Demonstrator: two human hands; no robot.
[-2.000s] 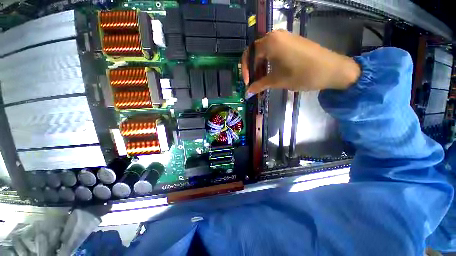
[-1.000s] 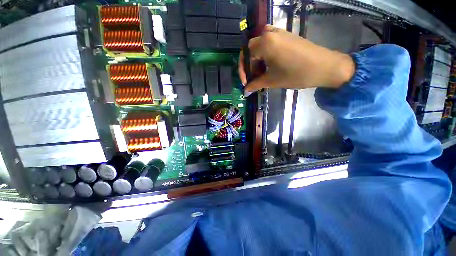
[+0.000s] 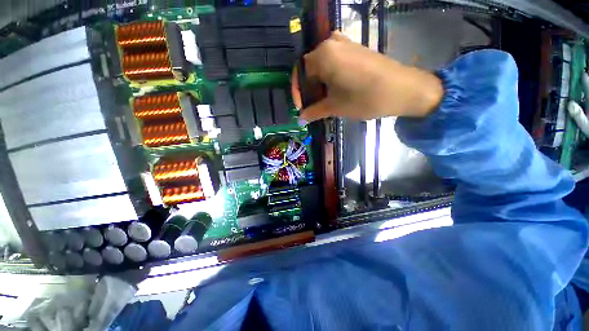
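The green circuit board [image 3: 248, 194] lies in its black carrier, with three copper-wound chokes [image 3: 161, 119] and a toroidal choke [image 3: 285, 161] on it. My right hand [image 3: 349, 77] is bare and over the board's right edge, above the toroidal choke. Its thumb and fingers are bent close together, and a dark area lies between them. I cannot tell if that is a held tool or the carrier's frame. A crumpled white glove shape [image 3: 71, 307] is at the bottom left beside blue cloth. It may be my left hand, blurred and cut off.
Large silver-white rectangles [image 3: 61, 123] cover the board's left side. Capacitors [image 3: 139, 231] line its front edge. Reddish-brown end bars [image 3: 268, 247] and metal rails [image 3: 413, 226] border the carrier. At the far right, another board has a green strip [image 3: 570, 126] and white finger-like shapes.
The board and my right hand both appear slightly further left in view. The hand stays at the board's right edge in much the same pose. The green strip and white shapes now show at far right.
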